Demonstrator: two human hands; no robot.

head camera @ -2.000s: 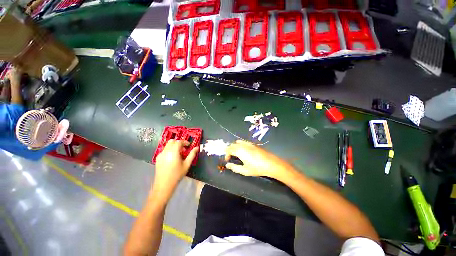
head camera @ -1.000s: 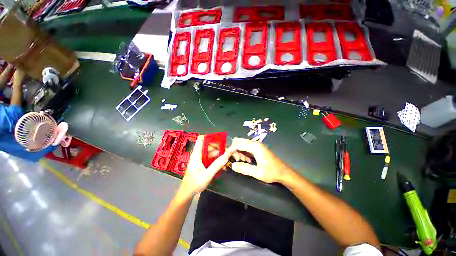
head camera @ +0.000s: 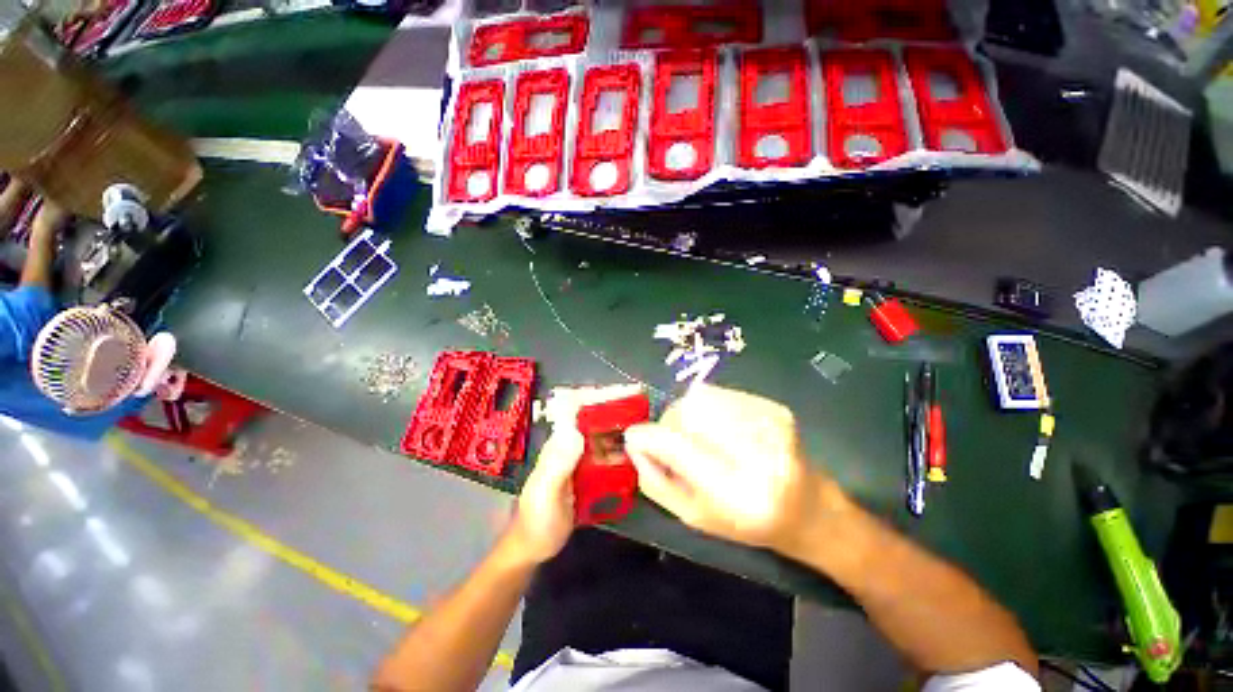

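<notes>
My left hand (head camera: 546, 489) holds a red housing (head camera: 607, 503) upright near the bench's front edge, with its rectangular window and round hole facing me. My right hand (head camera: 730, 466) is at the housing's window, its fingertips on the right side of it; whether they pinch a small part cannot be told. Two more red housings (head camera: 471, 412) lie side by side on the green mat to the left. A pale crumpled pile (head camera: 590, 399) lies just behind my left hand. Small white pieces (head camera: 699, 341) lie in a loose cluster behind my right hand.
A blister tray (head camera: 730, 169) of red housings stands at the back. Tweezers (head camera: 915, 446), a red-handled tool (head camera: 936, 443) and a green electric screwdriver (head camera: 1139, 581) lie right. A divided frame (head camera: 350, 279), small metal parts (head camera: 390, 375) and a fan (head camera: 89, 358) are left, beside another person's blue sleeve.
My left hand went from the housings on the mat to a separate one, now held upright and turned towards me. My right hand moved from the pale pile to that housing's window.
</notes>
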